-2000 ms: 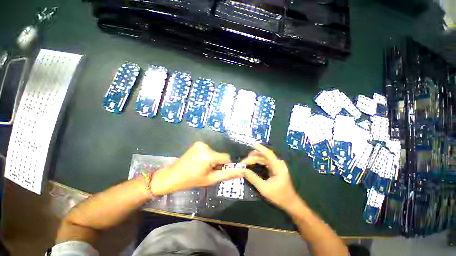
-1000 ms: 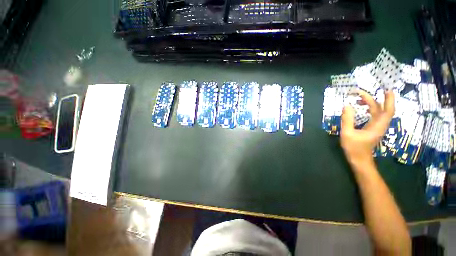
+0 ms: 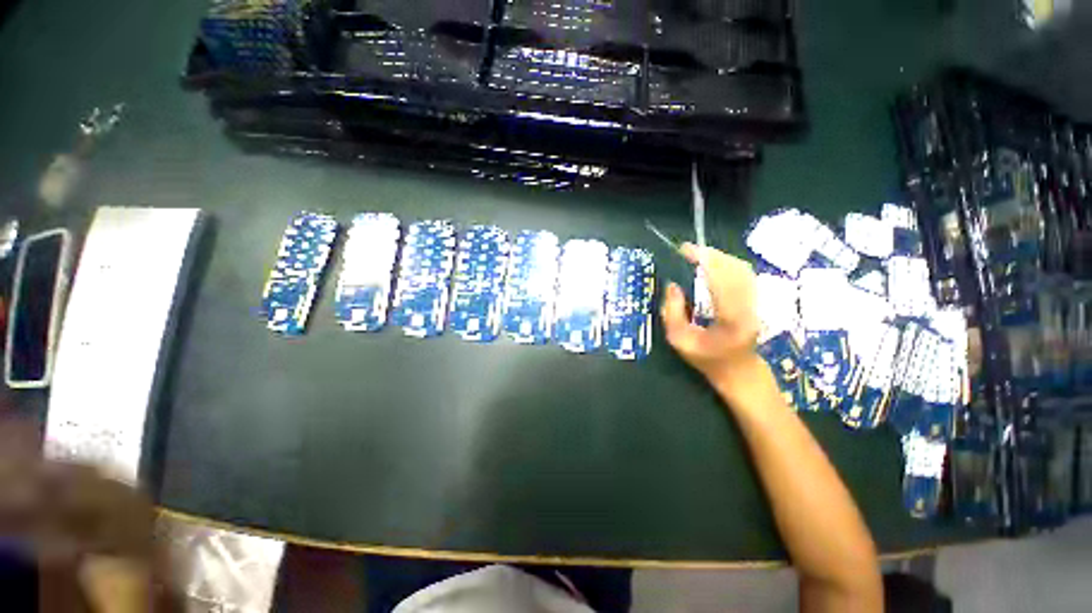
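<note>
Several blue circuit boards [image 3: 479, 283] lie upright in a row on the green bench top; some carry white dome sheets [image 3: 371, 254]. My right hand [image 3: 715, 314] is just right of the row's last board, fingers around a thin pale item [image 3: 699, 216] seen edge-on; its kind is unclear. A second thin line sticks out up-left from the fingertips. A heap of boards with white dome sheets [image 3: 838, 305] lies right of and partly behind my hand. A strongly blurred brown shape at the lower left edge may be my left hand or arm; its fingers cannot be made out.
Black plastic trays [image 3: 503, 84] are stacked behind the row. More board-filled trays [image 3: 1018, 323] stand at far right. A long white dome sheet stack [image 3: 120, 341] and a white-edged phone [image 3: 38, 309] lie at left. Clear plastic [image 3: 234, 563] shows below the wooden bench edge [image 3: 479, 554].
My right hand has moved left from over the heap to beside the row, now with the thin item. A blurred shape has entered at lower left. The camera view has shifted.
</note>
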